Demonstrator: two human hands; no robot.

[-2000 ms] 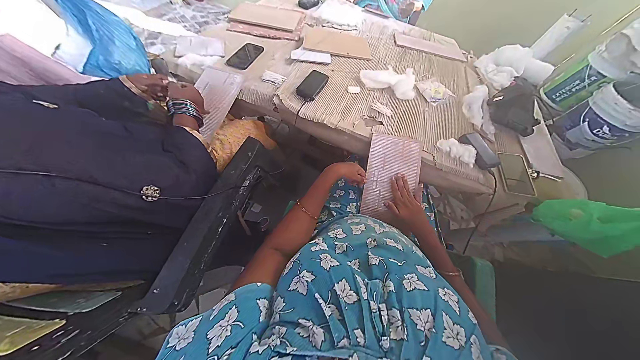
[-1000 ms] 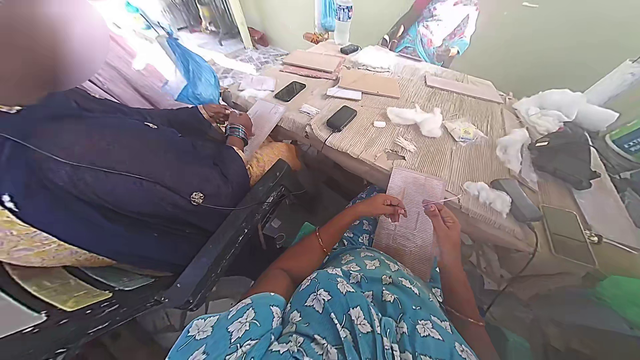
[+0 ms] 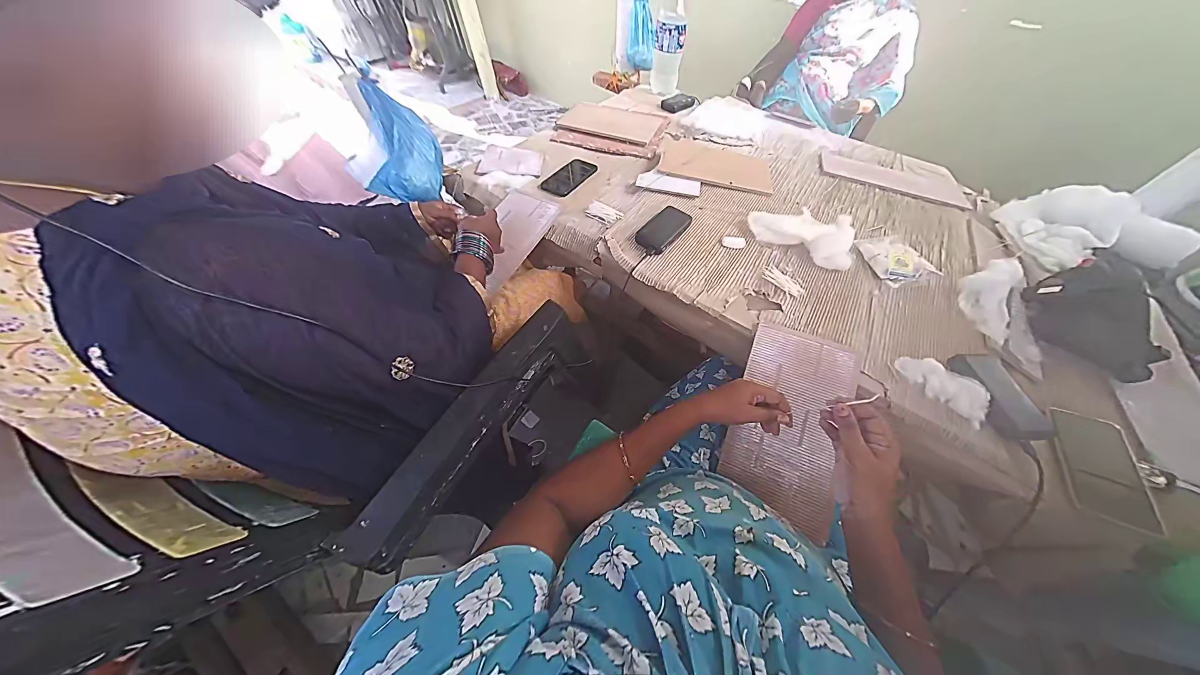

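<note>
A ridged, pale pinkish board rests on my lap and leans against the table edge. Over its left side is my left hand, fingers curled; whether it holds something small is unclear. At the board's right edge, my right hand pinches a thin white wick-like strand between thumb and fingers. White cotton lies on the table right of that hand. Farther in, thin white wicks lie in a small pile, with a larger cotton piece beyond them.
A corrugated sheet covers the table, which bears phones, flat boards and a plastic packet. A person works at my left beside a black chair arm. Another person sits across. A black cable runs down at right.
Both hands were low on the board two seconds ago, the right one flat on it; now they are raised above it, with a white strand in the right. The view has shifted.
</note>
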